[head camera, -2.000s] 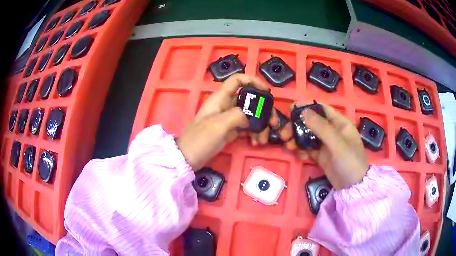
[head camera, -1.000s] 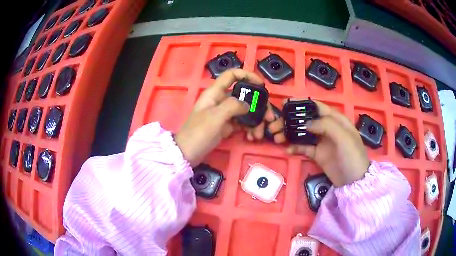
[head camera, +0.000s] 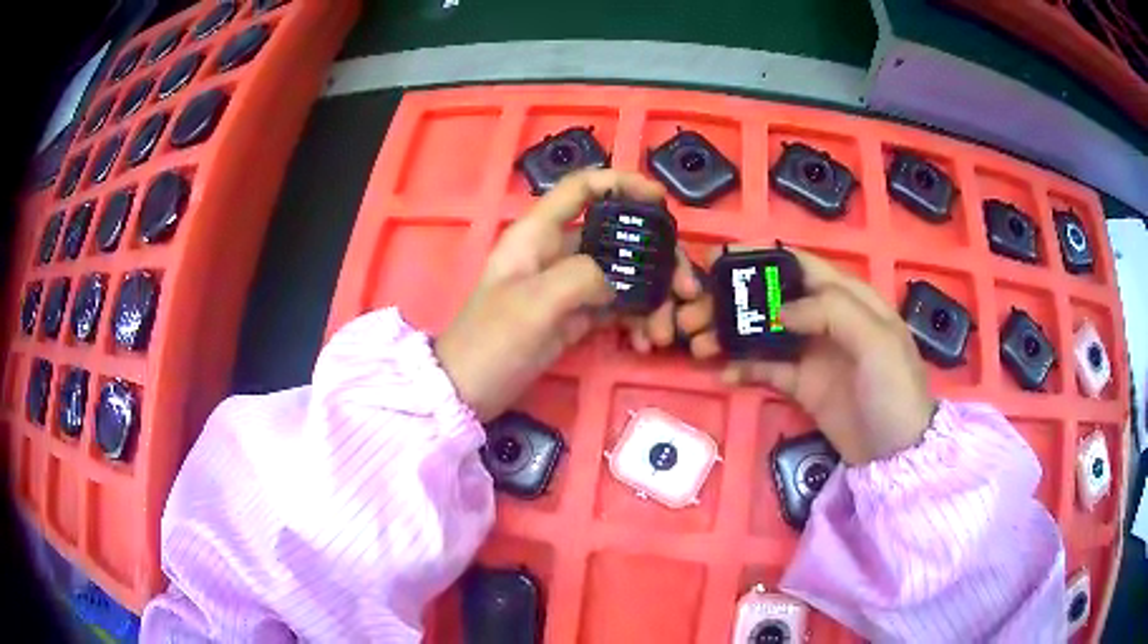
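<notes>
My left hand (head camera: 535, 283) holds a dark smartwatch unit (head camera: 631, 242) face up, its black screen showing rows of white text, my thumb at its lower left. My right hand (head camera: 837, 346) holds a second dark smartwatch unit (head camera: 745, 302) beside it, its screen showing white text and green marks, my thumb at its right edge. Both are held above the red-orange compartment tray (head camera: 416, 274). In its pockets lie several dark units (head camera: 694, 167) and pink or whitish units (head camera: 662, 457), mostly back side up. A dark unit behind my fingertips is mostly hidden.
A neighbouring red-orange tray (head camera: 233, 283) at left holds many glossy black units (head camera: 135, 310). A pale metal rail (head camera: 592, 63) crosses the dark green bench (head camera: 705, 23) behind. Part of another red-orange tray (head camera: 1051, 50) shows at top right. White paper (head camera: 1129, 271) is at the right edge.
The left unit's screen changed from white and green marks to rows of text. The right unit's screen went from blurred or glaring, through rows of text, to white text with green. My hands barely moved.
</notes>
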